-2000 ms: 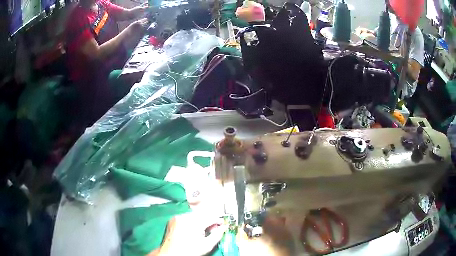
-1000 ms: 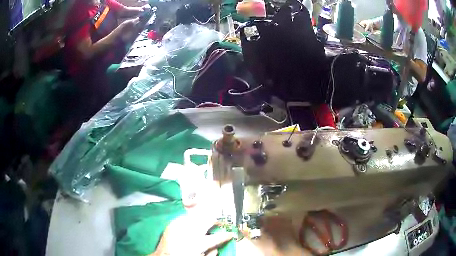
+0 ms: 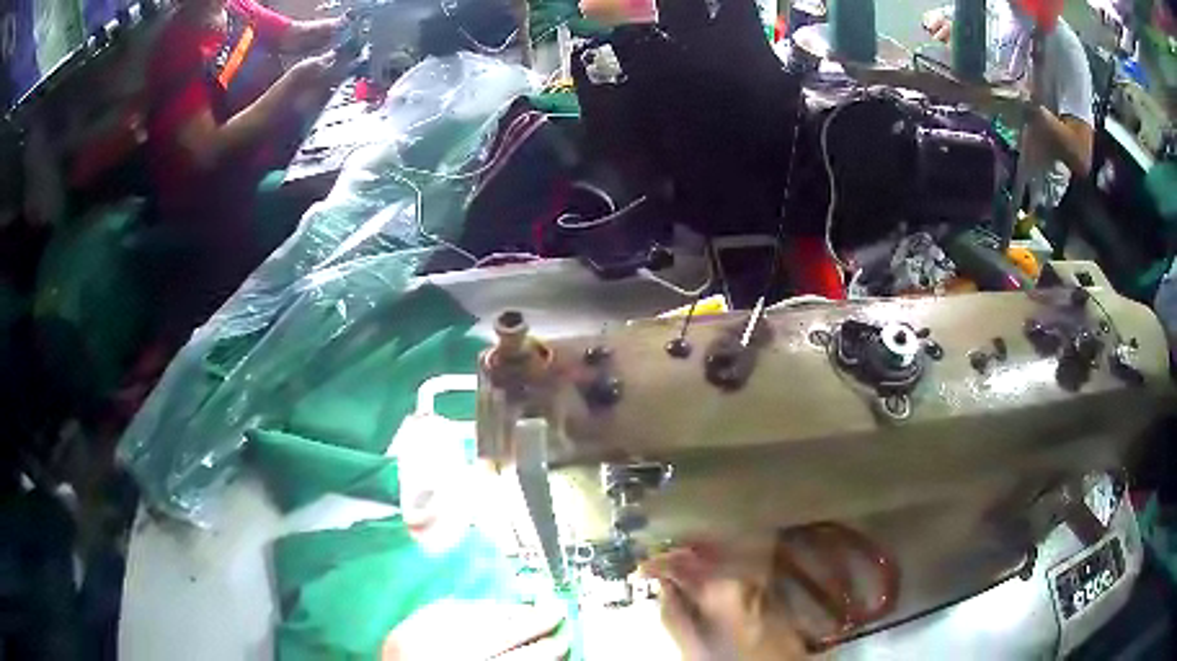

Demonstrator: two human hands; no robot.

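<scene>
Green cloth [image 3: 338, 581] lies on the pale bed left of the needle, with a small strip under the brightly lit presser foot area [image 3: 574, 568]. My left hand [image 3: 478, 633] lies on the cloth at the bottom edge, overexposed and partly cut off, its fingers pointing right. My right hand [image 3: 725, 607] is right of the needle, blurred, with its fingers bent near the needle; whether it holds anything cannot be told. The snips' orange-brown handles [image 3: 839, 575] lie on the bed beside my right hand, which partly covers them.
The cream machine head [image 3: 800, 426] crosses the right half. A white needle lamp [image 3: 420, 478] stands left of it. Clear plastic [image 3: 278, 310] covers green cloth behind left. A phone [image 3: 746, 267] and a black bag [image 3: 697, 142] lie behind. People sit at back left and back right.
The view has shifted, so the machine head appears further left. My right hand has come into clearer view beside the snips. My left hand appears lower, at the bottom edge.
</scene>
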